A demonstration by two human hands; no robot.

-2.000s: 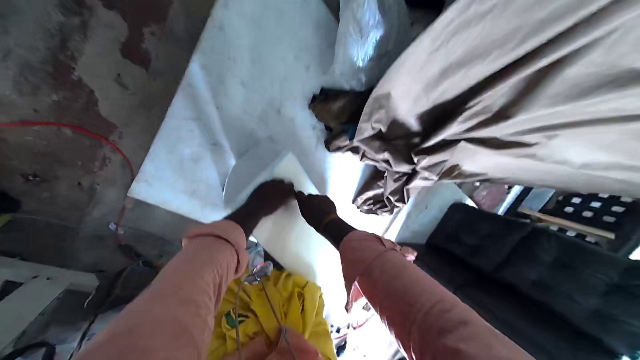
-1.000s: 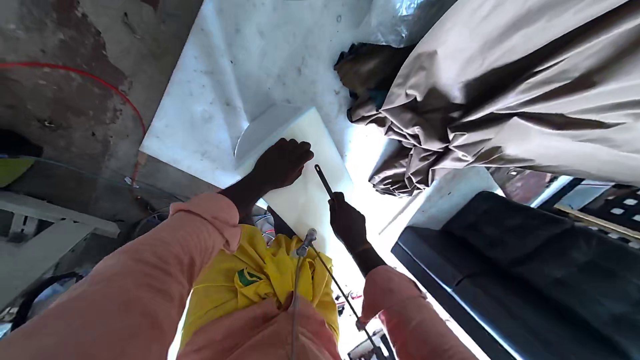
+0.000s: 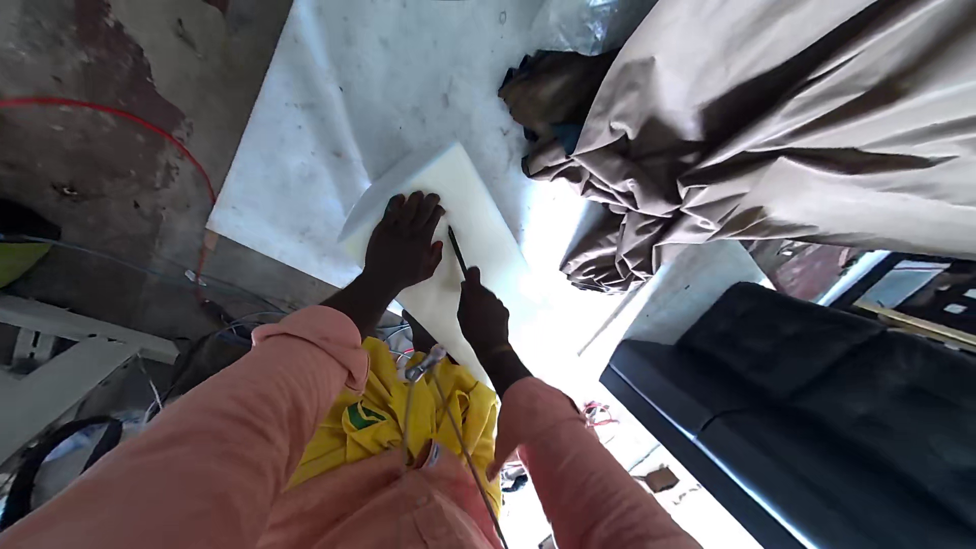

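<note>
A pale slab of foam (image 3: 465,183) lies at an angle over the white tabletop, its near end toward my yellow garment. My left hand (image 3: 406,238) rests palm down on the slab, fingers slightly apart and holding nothing. Just right of it, my right hand (image 3: 483,313) is closed around the handle end of a thin dark blade (image 3: 457,251), which looks like a knife. The blade points up and left over the slab, near my left thumb. Whether its tip touches the foam I cannot tell.
A large grey-brown cloth (image 3: 762,152) covers the right of the white table (image 3: 412,84), beside a dark bundle (image 3: 557,90). A black padded sofa (image 3: 823,381) stands at right. A red hose (image 3: 164,131) runs along the floor at left.
Two seconds ago both hands were close together on the slab. One second ago my left hand was curled; now it lies flatter on the foam, and the dark blade remains in my right hand.
</note>
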